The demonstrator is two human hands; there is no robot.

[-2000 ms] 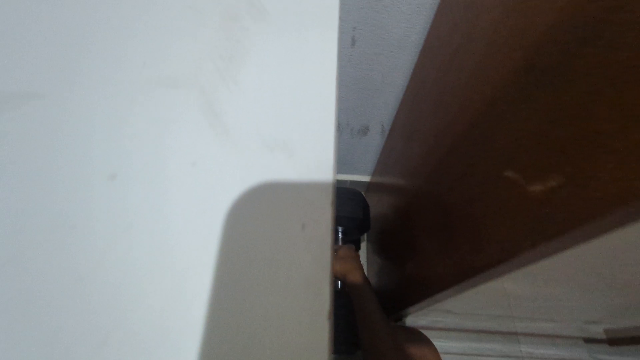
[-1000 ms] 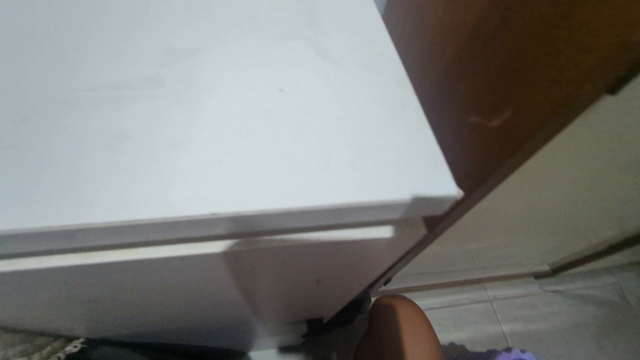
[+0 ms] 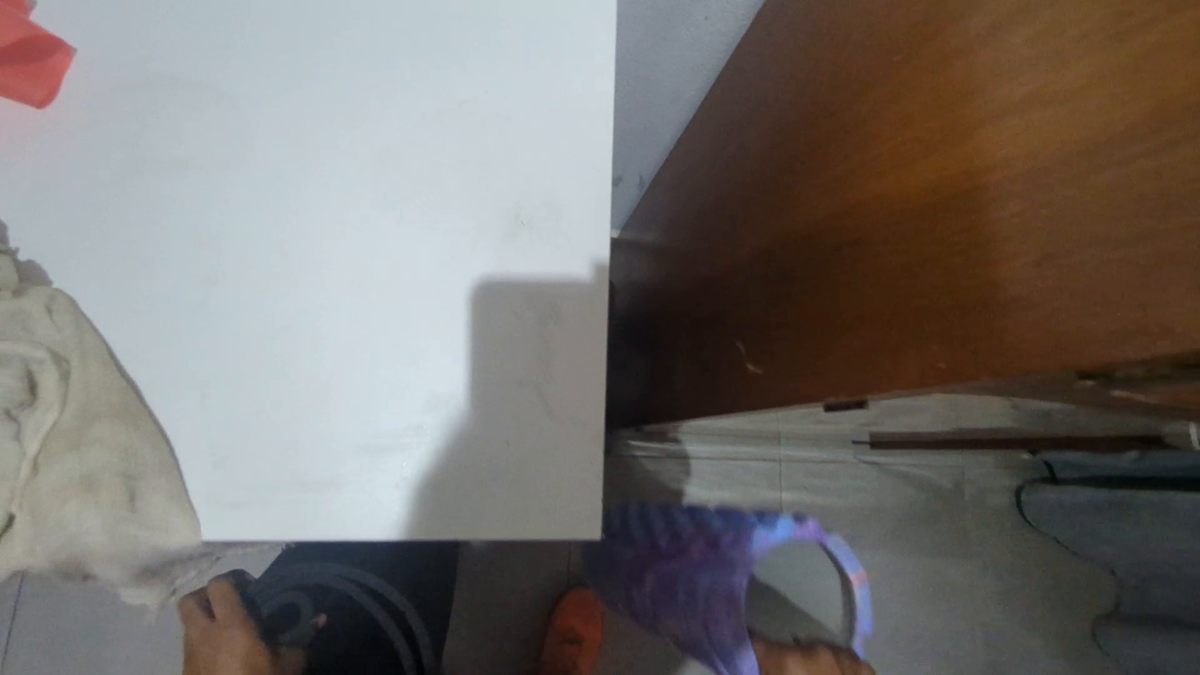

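Observation:
My right hand [image 3: 808, 655], cut off by the bottom edge, grips a purple and blue patterned basket-like thing [image 3: 670, 581] by its curved handle, just right of the white tabletop's [image 3: 356, 206] front corner. My left hand [image 3: 223, 626] is at the lower left, below the table's front edge, with its fingers bent against something dark; whether it holds this is unclear. A beige cloth [image 3: 84, 450] hangs over the left front corner of the tabletop, close above the left hand. Part of a red-orange item [image 3: 33, 56] shows at the top left.
A brown wooden door [image 3: 900, 206] stands to the right of the table, by a pale wall [image 3: 670, 84]. An orange shoe [image 3: 574, 630] is on the tiled floor [image 3: 919, 544]. Grey fabric [image 3: 1125, 544] lies at the right edge.
The view has shifted, now showing the cloth and the red-orange item. The purple thing, only a sliver at the bottom a second ago, is now largely in view with my right hand on it.

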